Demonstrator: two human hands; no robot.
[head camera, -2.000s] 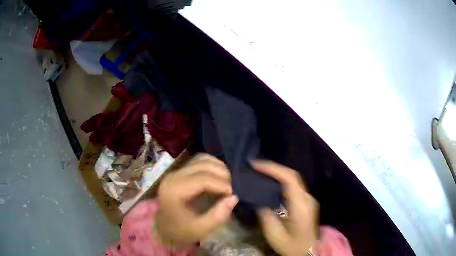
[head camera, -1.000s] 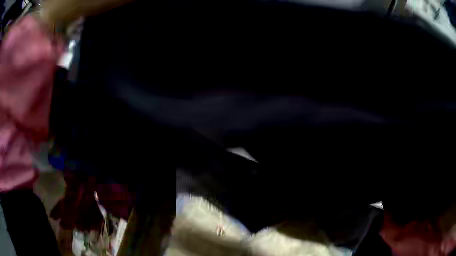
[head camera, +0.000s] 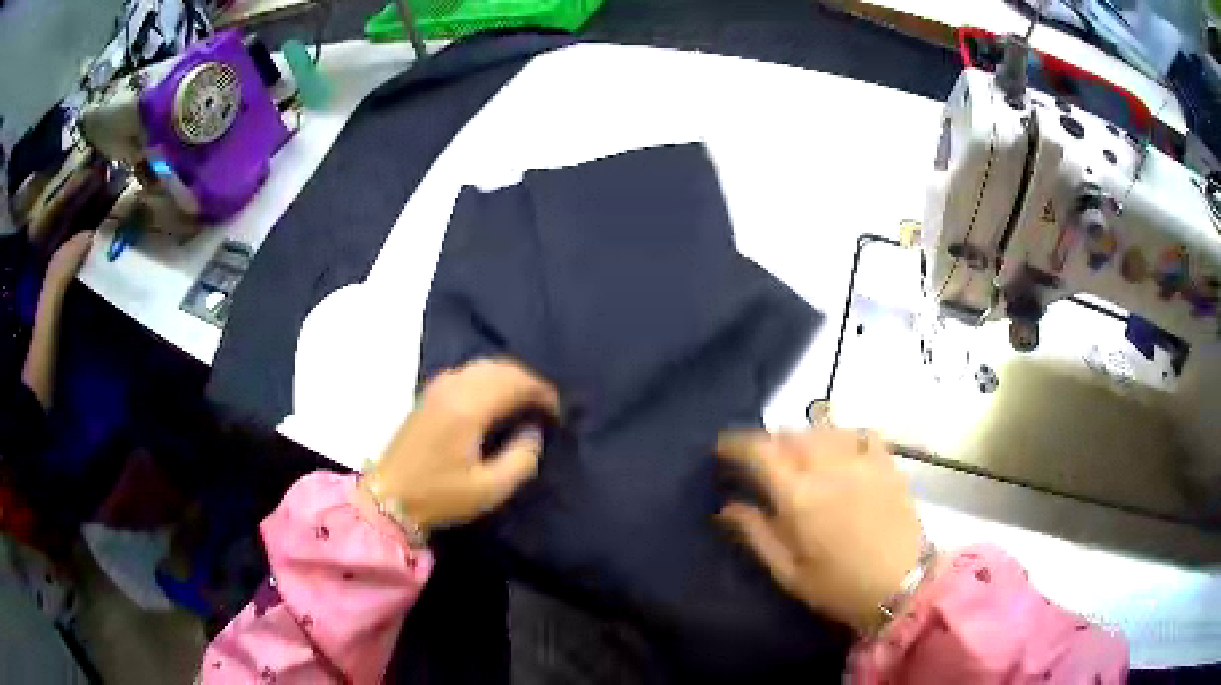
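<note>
A dark navy-black garment piece (head camera: 629, 295) lies folded on the white machine table, its lower part reaching the front edge. My left hand (head camera: 462, 442) is on its left side, thumb and fingers apart, with no visibly pinched fold. My right hand (head camera: 824, 522) is on its lower right side, slightly blurred, thumb and fingers also apart. The hands partly hide the cloth beneath them. Both forearms wear pink sleeve covers.
The white sewing machine (head camera: 1058, 201) stands at right. A long dark cloth (head camera: 321, 228) curves along the table's left side. A purple machine (head camera: 214, 127), a small dark card (head camera: 218, 281) and another person's arm (head camera: 51, 315) are at left. A green basket (head camera: 489, 16) is at the far edge.
The view has risen from the floor box to the tabletop. The dark cloth, raised and spread across the view one second ago, now lies folded on the table, with both hands on it.
</note>
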